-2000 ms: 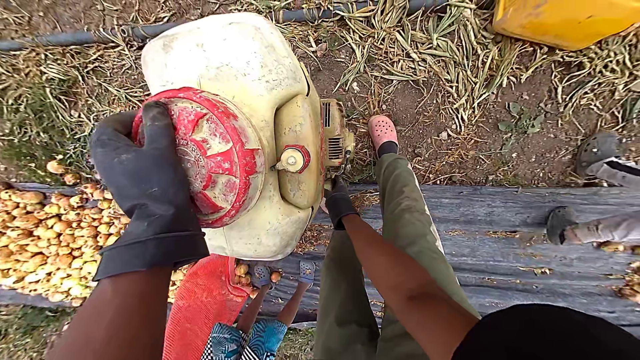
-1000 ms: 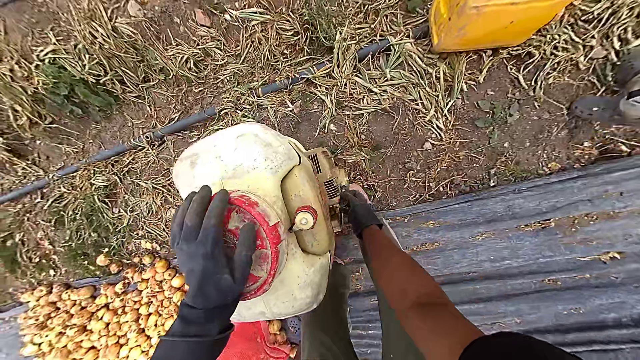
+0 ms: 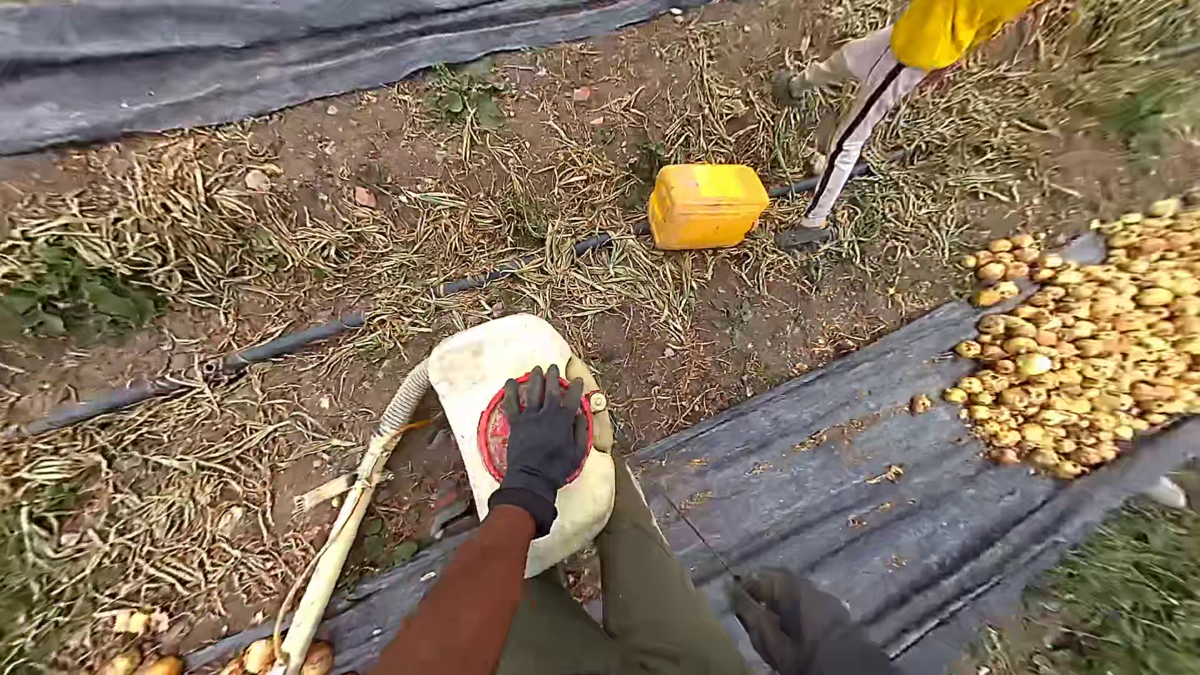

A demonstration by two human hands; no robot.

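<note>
A motorized backpack sprayer with a dirty cream tank (image 3: 487, 352) stands in front of my legs. My left hand (image 3: 544, 431), in a dark glove, lies with spread fingers on the tank's round red lid (image 3: 494, 441), holding it from above. A ribbed hose and a long pale spray tube (image 3: 342, 544) extend from the tank's left side. At the lower right, my gloved right hand (image 3: 783, 614) is closed at the end of a thin, taut starter cord (image 3: 696, 532) that runs back towards the sprayer. The handle inside its fingers is hidden, and the hand is blurred.
A yellow jerrycan (image 3: 708, 206) lies beside a dark irrigation pipe (image 3: 291, 339) on soil with dry stalks. A person (image 3: 862, 112) in yellow stands beyond it. Onions (image 3: 1087, 347) are heaped on black plastic sheeting (image 3: 806, 478) at the right; several more lie at the bottom left.
My right hand has moved away from the sprayer's engine side, drawing out the cord. My left hand remains on the red lid. The view has swung widely, showing the onion heap at the right.
</note>
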